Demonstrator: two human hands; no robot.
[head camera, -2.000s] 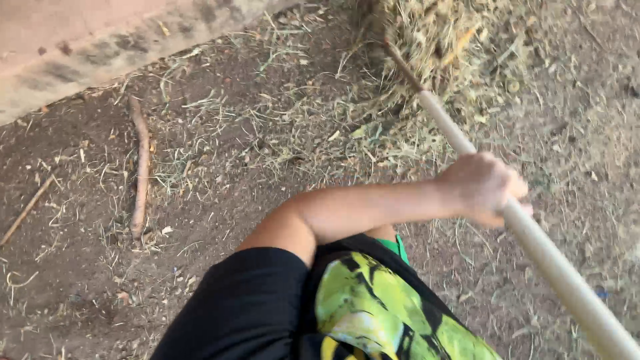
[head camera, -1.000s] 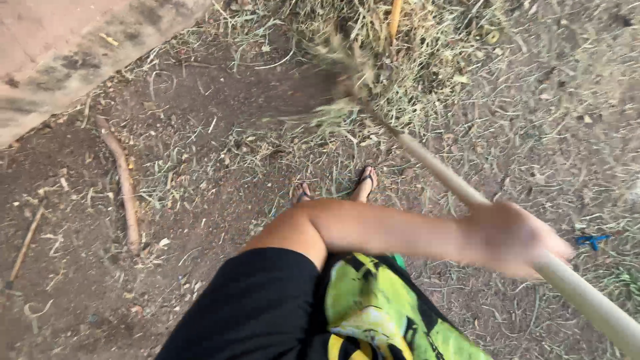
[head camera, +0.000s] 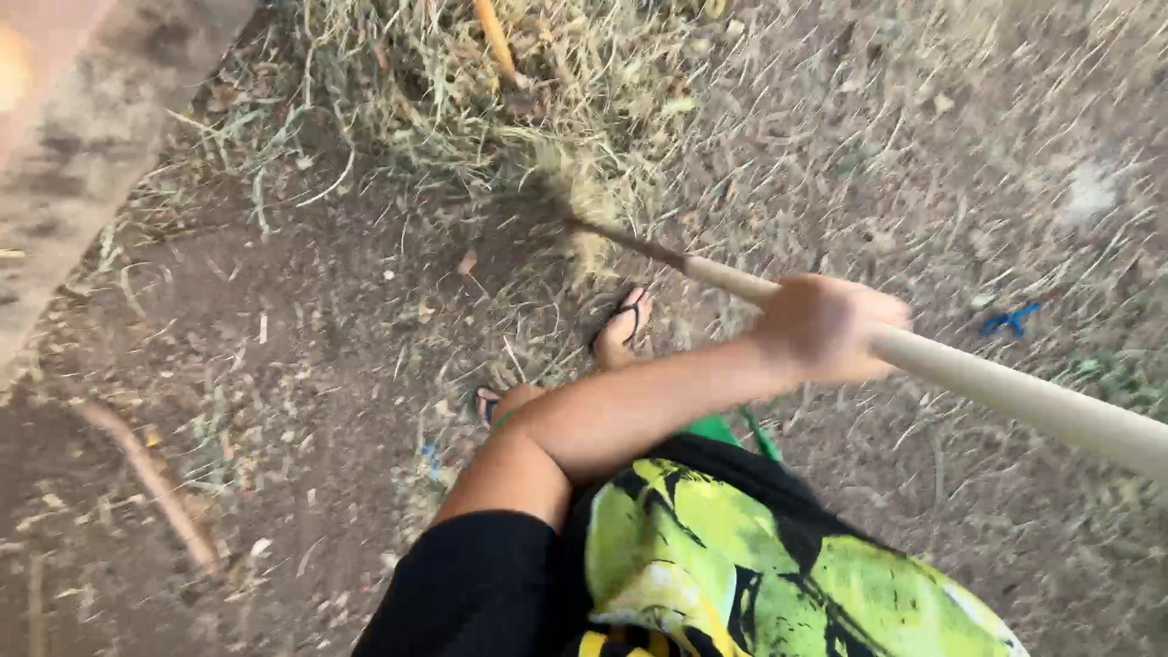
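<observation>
My left hand (head camera: 830, 328) is closed around a pale wooden pole (head camera: 1013, 392) that slants from the right edge toward the middle of the view. At its far end the pole joins a thin rusty metal shank (head camera: 639, 246). The head of the tool is blurred and lies among dry grass just beyond my feet, so its shape cannot be told. A heap of dry grass or hay (head camera: 438, 100) spreads over the ground at the top. My right hand is not in view.
A concrete or plastered ledge (head camera: 82, 155) runs along the upper left. A stick (head camera: 155, 484) lies at the lower left. An orange stick (head camera: 495, 41) stands out of the heap. My sandalled foot (head camera: 625, 324) is below the tool's end. A blue scrap (head camera: 1011, 319) lies at right.
The view has shifted and turned somewhat. My left hand stays closed on the pole, and the tool's far end has moved from the grass heap toward my feet.
</observation>
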